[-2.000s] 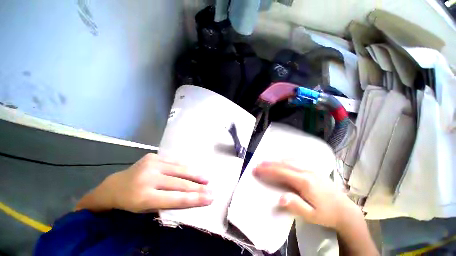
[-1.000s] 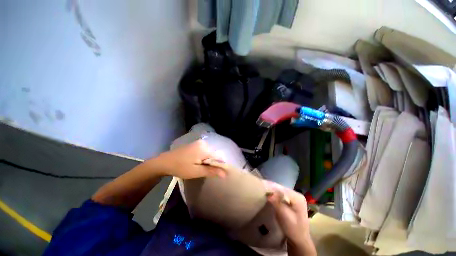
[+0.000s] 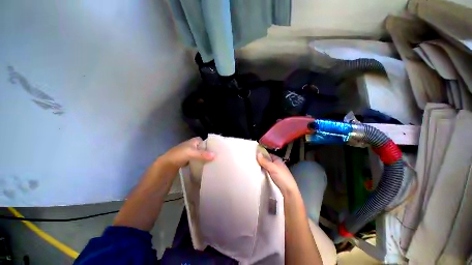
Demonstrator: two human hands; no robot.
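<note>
A beige sewn cover (image 3: 231,194) is held upright over the lap, its pale curved panel facing me and a small grey tab near its right side. My left hand (image 3: 187,154) grips its upper left edge. My right hand (image 3: 274,168) grips its upper right edge. The red trimmer head (image 3: 285,131) has its tip close to the cover's upper right corner, beside my right fingers; whether they touch I cannot tell. A shiny blue neck (image 3: 333,131) joins the head to the hose.
The grey ribbed hose (image 3: 387,194) with red bands curves down at right. Stacked beige covers (image 3: 439,171) stand at far right. Black bags (image 3: 233,108) lie behind the trimmer head. A white panel (image 3: 93,103) is at left, a grey-green curtain (image 3: 221,36) above, a black cable (image 3: 88,217) below.
The two panels lying flat under my hands were first folded up, then the cover was raised and opened with its pale panel showing. It is now beside the red head. The view has shifted.
</note>
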